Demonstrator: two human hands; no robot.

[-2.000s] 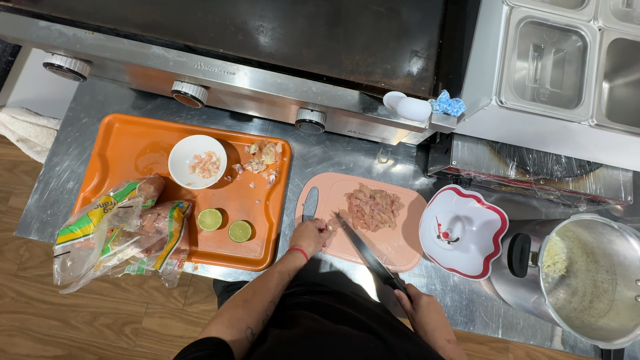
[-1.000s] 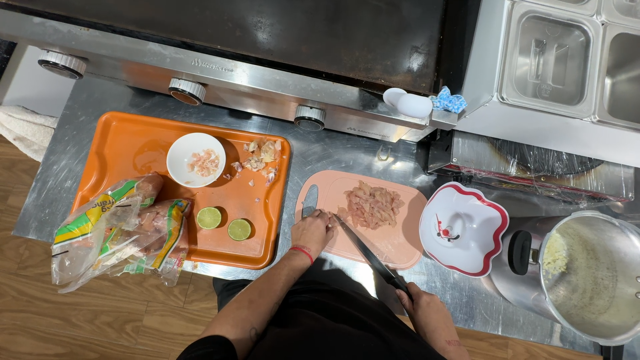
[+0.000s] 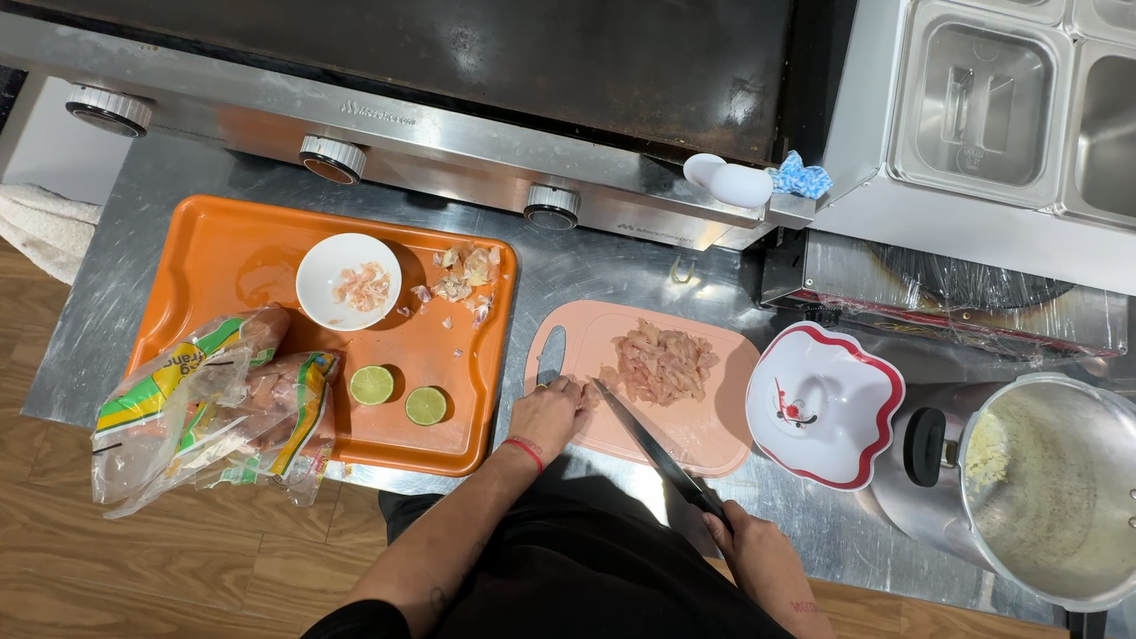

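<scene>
A pink cutting board (image 3: 612, 435) lies on the steel counter, with a heap of chopped raw chicken (image 3: 666, 362) on it. My left hand (image 3: 552, 413) rests at the board's left part, fingertips on a small piece of raw meat just left of the knife's tip. In my right hand (image 3: 745, 537) is the black handle of a kitchen knife (image 3: 652, 451), its blade slanting up and left across the board beside the heap. A white bowl with a red rim (image 3: 821, 404) stands right of the board.
An orange tray (image 3: 266, 213) at left holds a white bowl (image 3: 327, 302) of chopped pieces, peelings (image 3: 466, 273), lime halves (image 3: 371, 384) and plastic bags of raw chicken (image 3: 266, 399). A griddle (image 3: 497, 62) runs behind. At right stand an aluminium pot (image 3: 1047, 488) and a plastic-wrapped burner (image 3: 958, 284).
My left hand has moved slightly up and then back down along the board's left part. The knife remains in my right hand beside the heap.
</scene>
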